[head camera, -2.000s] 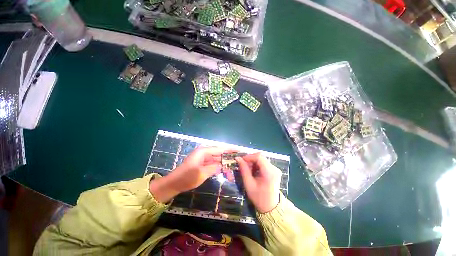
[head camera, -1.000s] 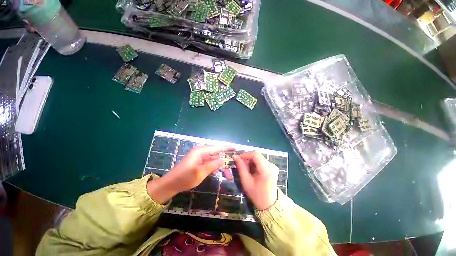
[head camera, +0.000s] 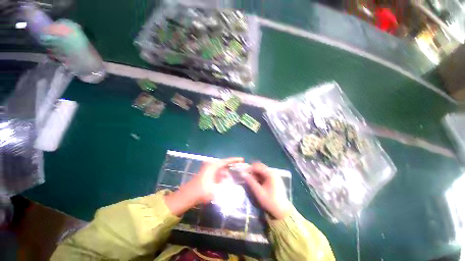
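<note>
The frame is blurred. A small circuit board (head camera: 238, 166) shows as a pale piece between my fingertips, above the sticker sheet. My left hand (head camera: 208, 182) holds its left side. My right hand (head camera: 266, 187) is at its right side with fingertips bent onto it; whether they grip it is partly hidden by blur. The flat sticker sheet (head camera: 174, 178) with pale grid lines lies under both hands, with strong glare in its middle. The clear tray (head camera: 375, 170) on the right holds a heap of boards (head camera: 331, 144).
Loose boards (head camera: 220, 114) lie beyond the sheet, a few more (head camera: 149, 104) farther left. A heaped supply tray (head camera: 253, 51) stands at the far side. A white phone (head camera: 57, 125), silvery sheets (head camera: 19, 153) and a mint-lidded bottle (head camera: 76, 50) are at left.
The view has shifted and blurred, so the tabletop things sit lower in the picture. Both hands remain together over the sheet, with the board between them.
</note>
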